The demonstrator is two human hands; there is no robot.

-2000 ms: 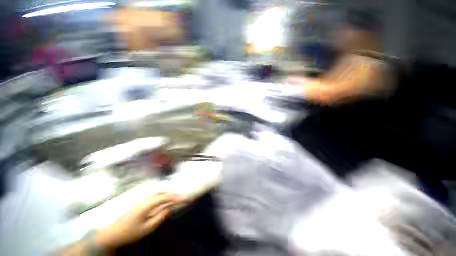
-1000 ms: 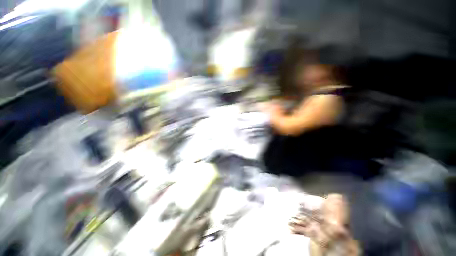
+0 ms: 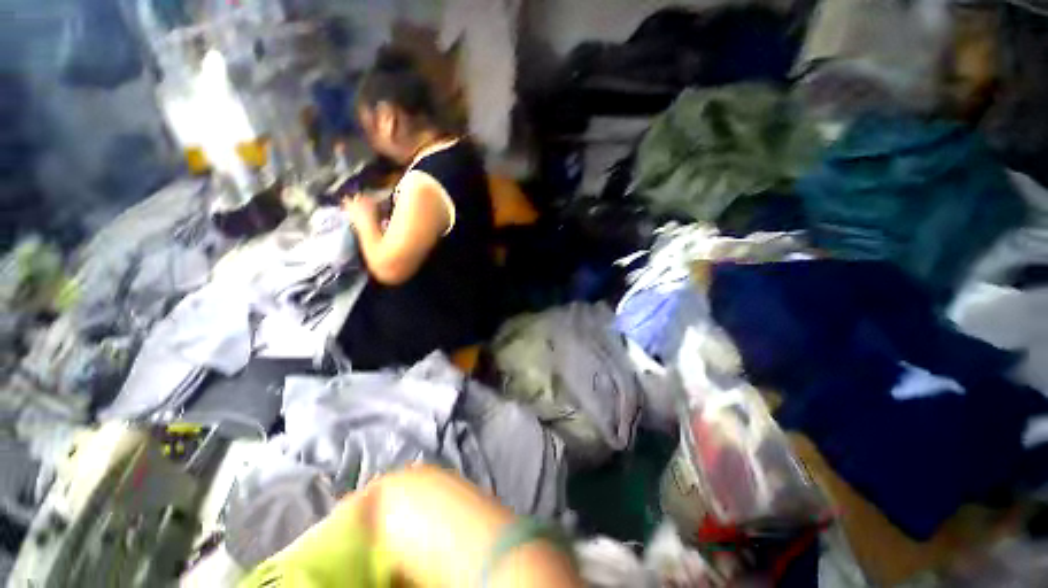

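Neither of my hands can be seen. A bent arm (image 3: 431, 515) in a lime-yellow sleeve, with a green band near the wrist, crosses the bottom edge; its hand is cut off, and I cannot tell for sure whether it is mine. Behind it lies a crumpled light-grey cloth heap (image 3: 374, 419). A grey-green bundle (image 3: 575, 368) sits just right of that heap. A wide navy cloth (image 3: 839, 356) is spread over a pile at right, with a small pale piece on it. The picture is blurred.
A person (image 3: 431, 230) in a black sleeveless top sits at left, handling pale grey cloth (image 3: 218, 327). A clear plastic bag (image 3: 741, 459) with red contents stands in front of the navy pile. Olive cloth (image 3: 724, 149) and teal cloth (image 3: 908, 195) are heaped behind. A machine part (image 3: 109, 505) is at lower left.
The view has swung right, so the seated person now appears further left and the navy pile and plastic bag have come in. The hands seen low in the earlier frames are gone from view.
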